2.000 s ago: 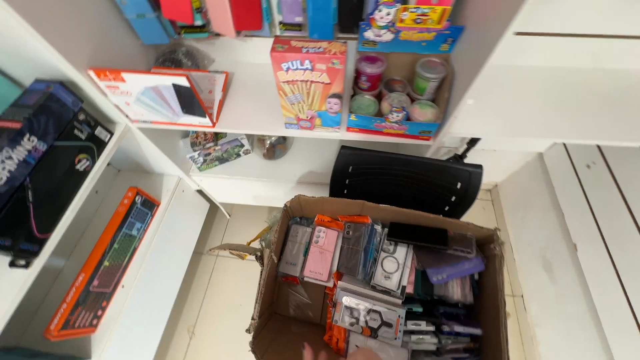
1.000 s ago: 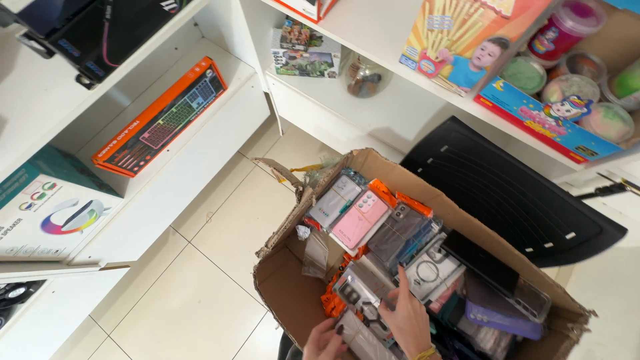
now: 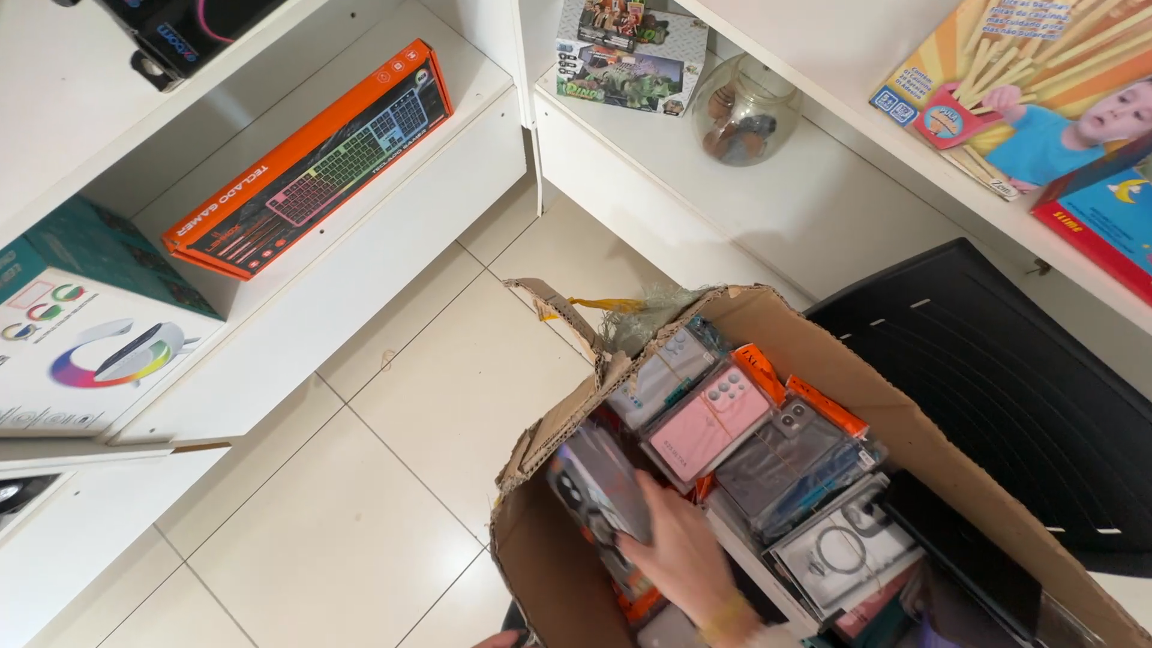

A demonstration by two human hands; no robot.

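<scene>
A cardboard box at the lower right holds stacks of packaged phone cases. Inside its left part, my right hand, with a yellow band at the wrist, grips a bundle of phone cases. Next to that bundle lie a pink phone case, a grey phone case and dark phone cases. A clear case with a ring and a black phone-like slab lie farther right. Only a bit of my left hand shows at the bottom edge, outside the box; its grip is hidden.
A boxed gaming keyboard and a teal-and-white speaker box stand on left shelves. A dinosaur toy box and a glass bowl are behind. A black chair part leans beside the cardboard box. Torn cardboard juts over tiled floor.
My right hand has moved to the box's left part and now grips a bundle of cases. My left hand, inside the box one second ago, is now outside it at the bottom edge.
</scene>
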